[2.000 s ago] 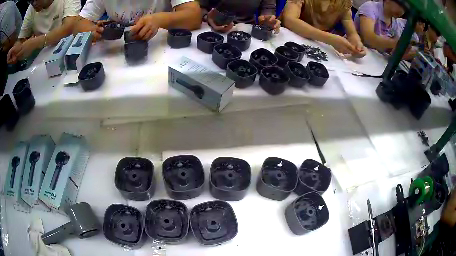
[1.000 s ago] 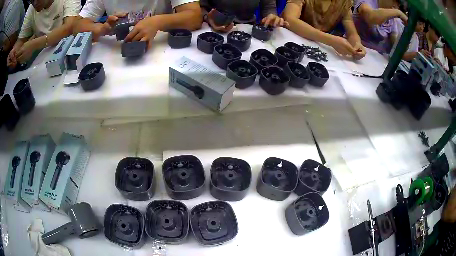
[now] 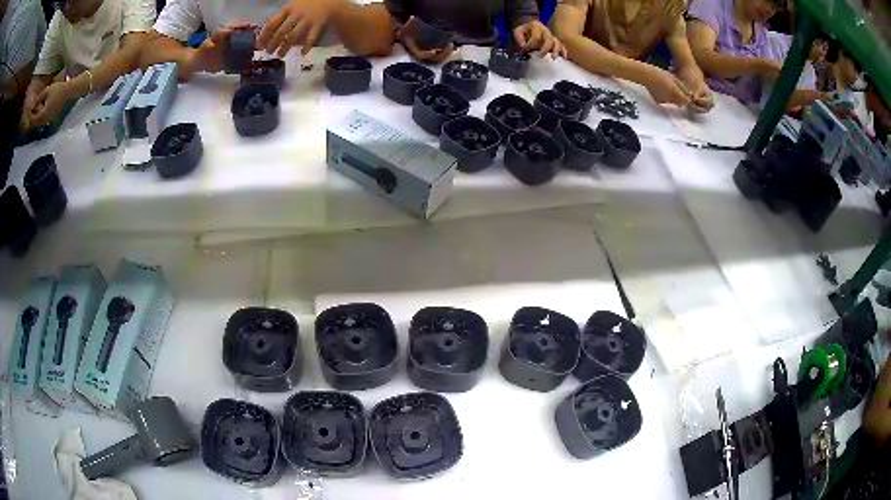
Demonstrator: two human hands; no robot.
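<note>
Neither of my hands is in view. Several dark open housings stand in front of me, among them one at the back left (image 3: 262, 379) and one at the front (image 3: 417, 469). Three more stand to the right: one (image 3: 540, 376) and another (image 3: 625, 369) side by side, and one nearer me (image 3: 586, 439). Each of these three shows a small white part inside or at its rim. A grey handheld device (image 3: 161, 430) lies at the left, partly on a crumpled white cloth (image 3: 73, 459).
Three teal cartons (image 3: 122, 337) stand left. A carton (image 3: 391, 166) and more housings (image 3: 532, 156) lie across the table, before seated people. A thin dark stick (image 3: 614, 278) lies beyond my housings. Right are a green spool (image 3: 823, 369), metallic rod (image 3: 725, 439) and green frame (image 3: 782, 88).
Across the table at upper left, a person's hand has lifted away from a dark housing, which now stands open on the table. The housings nearest me have not moved.
</note>
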